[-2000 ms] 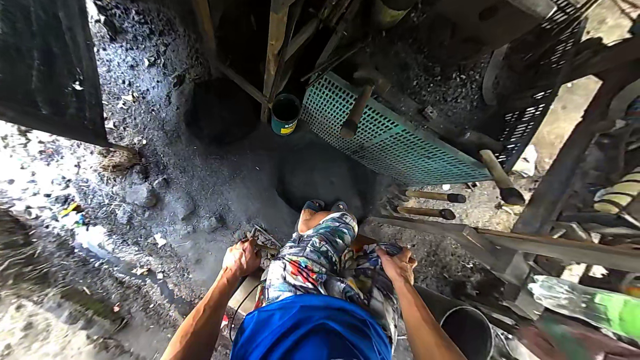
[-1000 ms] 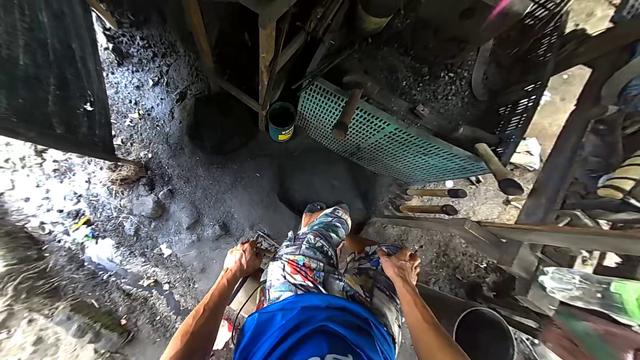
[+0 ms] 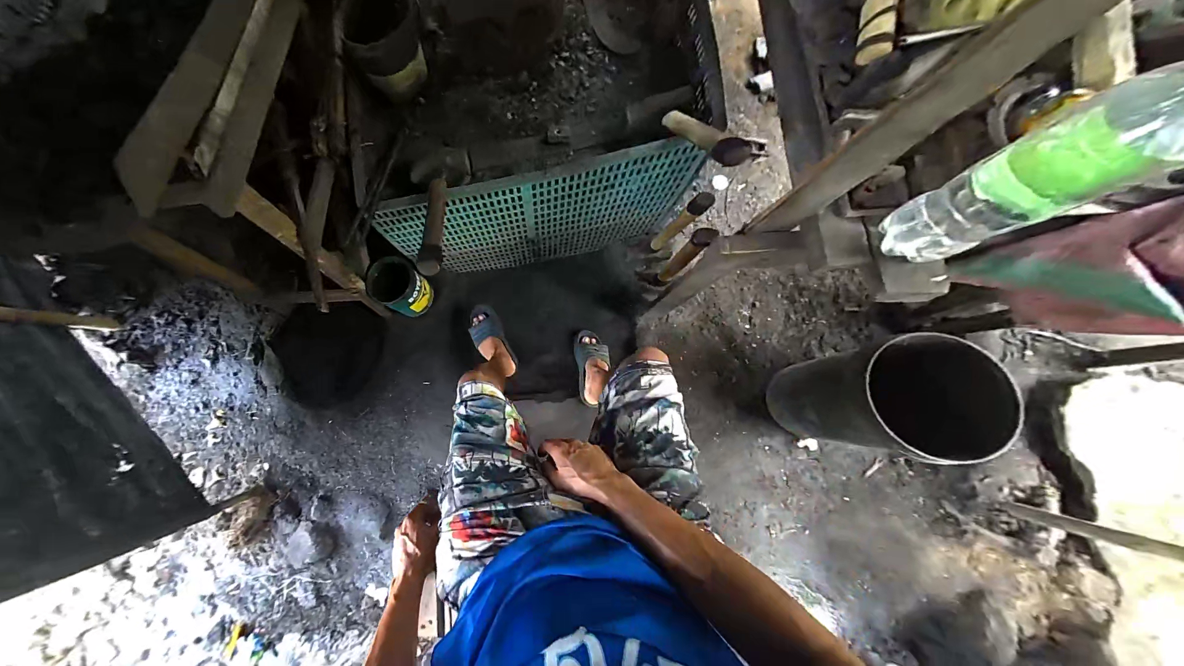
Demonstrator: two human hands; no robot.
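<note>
My left hand (image 3: 416, 538) is beside my left hip, near the edge of the seat; its fingers are partly hidden. My right hand (image 3: 578, 467) rests at the inner side of my left thigh, fingers curled against the patterned shorts (image 3: 647, 435); whether it grips the cloth I cannot tell. Ahead of my sandalled feet a green perforated plastic panel (image 3: 555, 208) leans at the workplace. One hammer (image 3: 433, 227) hangs over its left part and another hammer (image 3: 708, 139) lies at its right end. Two wooden handles (image 3: 684, 222) with dark ends stick out beside the panel.
A green can (image 3: 400, 285) stands left of the panel, under wooden posts (image 3: 264, 217). To my right are a wide dark pipe or cylindrical container (image 3: 814, 398), a wooden rail (image 3: 925, 106) and a plastic bottle (image 3: 1045, 176). A dark sheet (image 3: 74, 435) hangs at the left.
My right hand has moved from the outer side of my right thigh to between my thighs. My knees and feet, close together before, are now apart. The view has swung to the right.
</note>
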